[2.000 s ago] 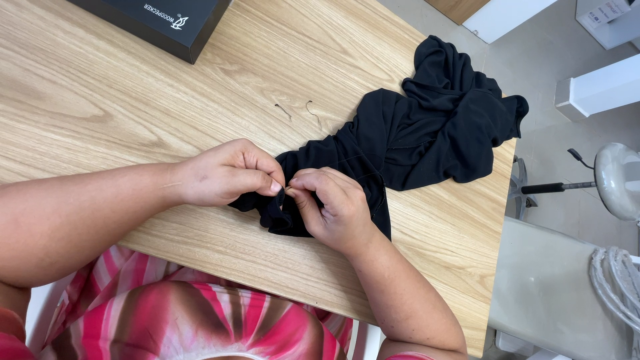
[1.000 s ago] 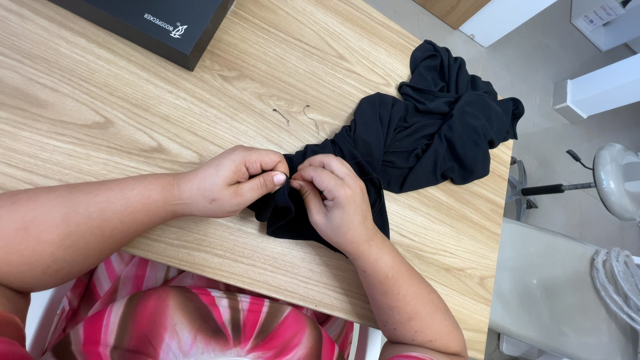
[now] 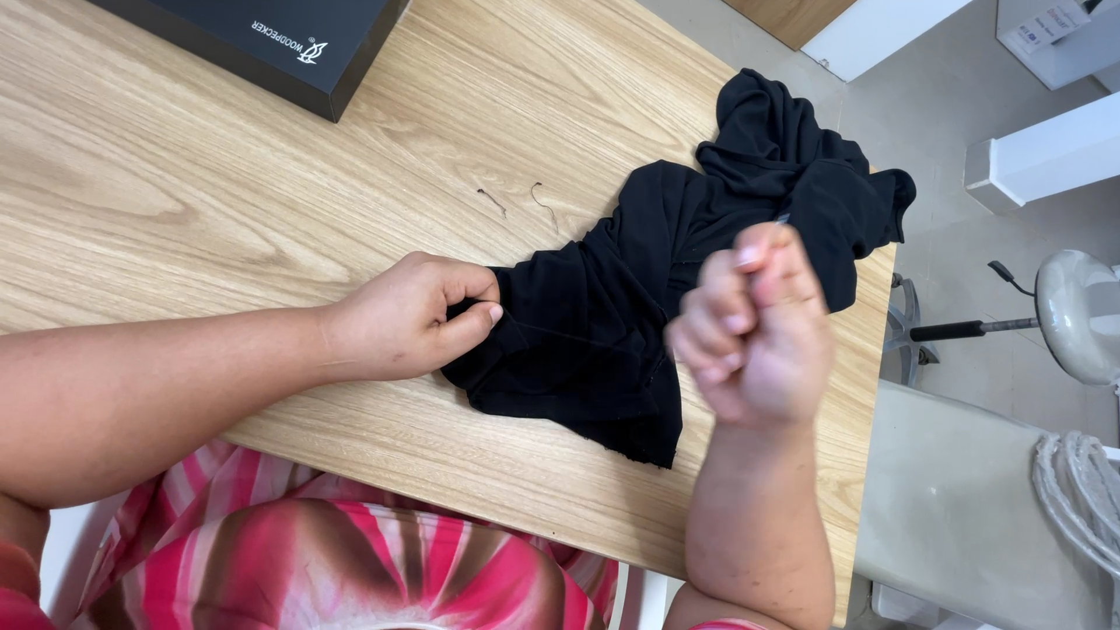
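Black fabric [image 3: 586, 332], a crumpled garment or cloth, lies across the wood-grain table, reaching its right edge. My left hand [image 3: 429, 319] pinches the fabric's left end between thumb and forefinger. Raised above the cloth is my right hand [image 3: 757, 324], blurred, with thumb and forefinger pressed together and the other fingers curled. A tiny bit of something shows at those fingertips; whether it is a needle cannot be told. A faint thread seems to cross the cloth from my left fingertips. Two short dark thread scraps [image 3: 492, 203] lie on the table beyond the fabric.
A black box [image 3: 289, 52] with a printed logo sits at the table's far left edge. Beyond the right edge are a grey stool [image 3: 1081, 315], its wheeled base, a pale grey surface [image 3: 954, 490] and a coiled clear-wrapped hose or cable [image 3: 1081, 499]. White furniture stands at upper right.
My right hand has come away from the left and moved up and to the right, off the cloth. My left hand still pinches the fabric in about the same place.
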